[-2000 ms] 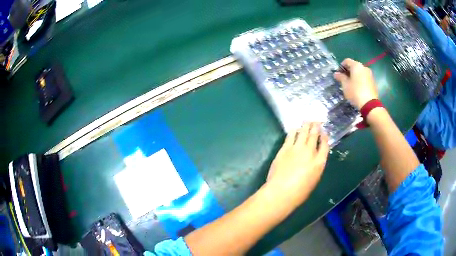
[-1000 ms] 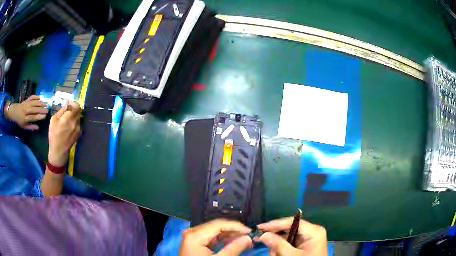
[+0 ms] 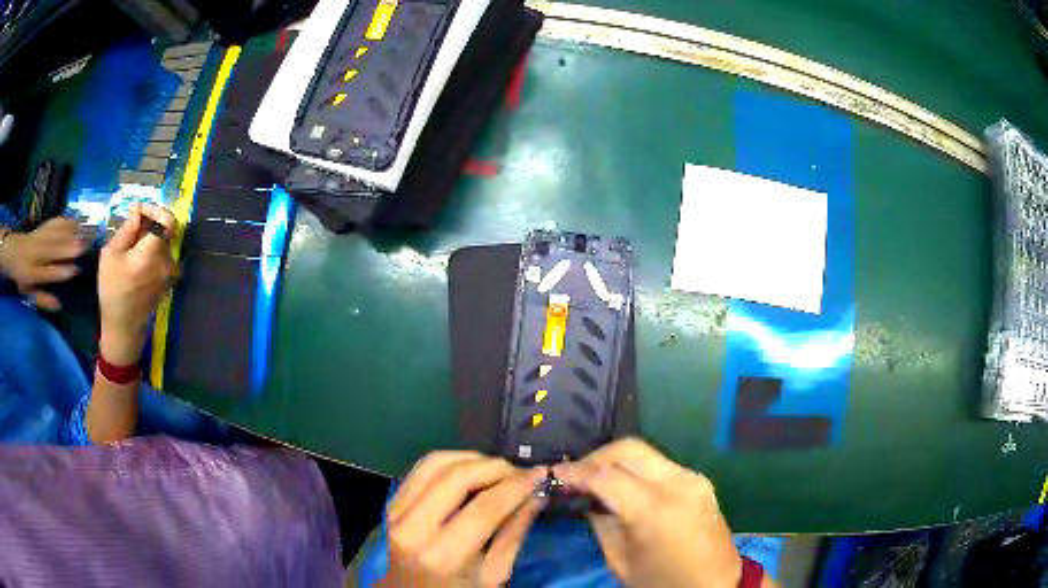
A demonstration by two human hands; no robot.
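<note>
A phone mid-frame (image 3: 570, 345) lies open side up on a black foam pad (image 3: 477, 333), with an orange flex cable (image 3: 554, 331) down its middle and two pale slanted strips near its top. My left hand (image 3: 465, 517) and my right hand (image 3: 655, 517) meet at the frame's near end. Their fingertips pinch a small dark and metallic component (image 3: 549, 485) between them. Fingers partly hide the component and the frame's near edge. The tweezers cannot be made out in my right hand.
A white sheet (image 3: 750, 238) and dark adhesive pieces (image 3: 781, 430) lie on blue film (image 3: 845, 149) at right. A clear component tray (image 3: 1020, 276) is at the right edge. Another phone frame (image 3: 374, 86) tops a stack at upper left. A coworker's hands (image 3: 136, 276) work at far left.
Both my hands have moved up from the bench edge onto the phone frame's near end with the component. The bench scene has shifted slightly in view.
</note>
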